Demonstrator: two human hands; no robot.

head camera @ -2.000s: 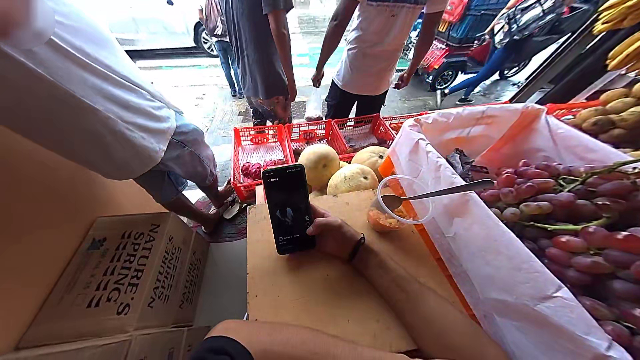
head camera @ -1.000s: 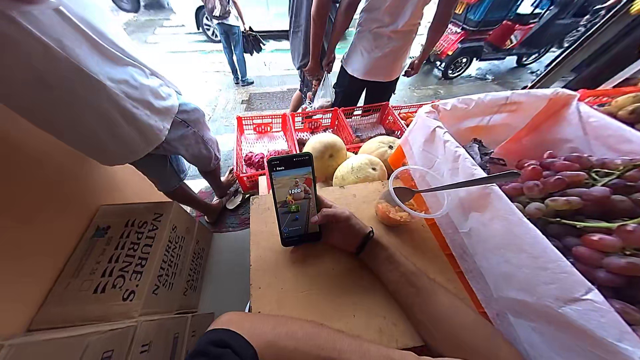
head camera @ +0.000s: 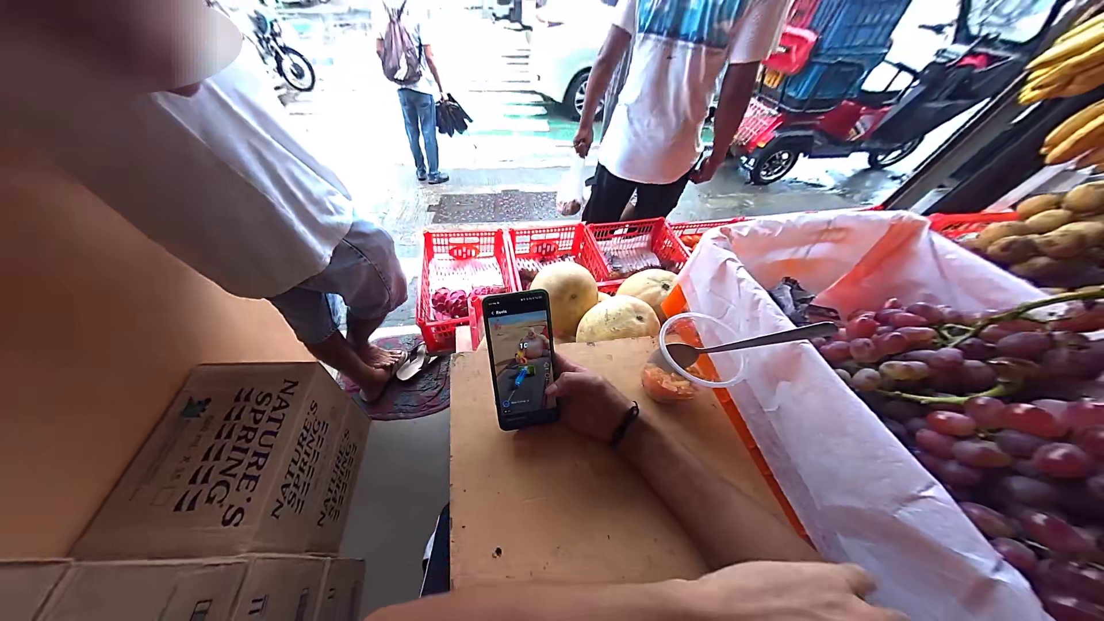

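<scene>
My right hand [head camera: 589, 401] holds an upright black smartphone [head camera: 521, 360] with its screen lit, the thumb at the phone's right edge and a dark band on the wrist. My left forearm crosses the bottom of the view; my left hand [head camera: 780, 592] lies by the right forearm near the elbow, its fingers partly cut off by the frame edge. Both arms are over a wooden board tabletop [head camera: 552, 509]. Right of the phone stands a clear plastic cup [head camera: 668, 379] with orange food inside. A metal spoon [head camera: 759, 342] lies across the cup's round rim or lid.
Melons [head camera: 617, 319] and red crates [head camera: 466, 259] sit beyond the board. At right, a paper-lined crate [head camera: 828, 483] holds red grapes [head camera: 1018, 423]. Cardboard boxes [head camera: 216, 466] are stacked at left, near a standing person [head camera: 259, 190]. Another person [head camera: 664, 103] stands beyond the crates.
My left hand has come into view at the bottom, near my right elbow. The phone's screen picture has changed. One person beyond the crates is now largely out of sight.
</scene>
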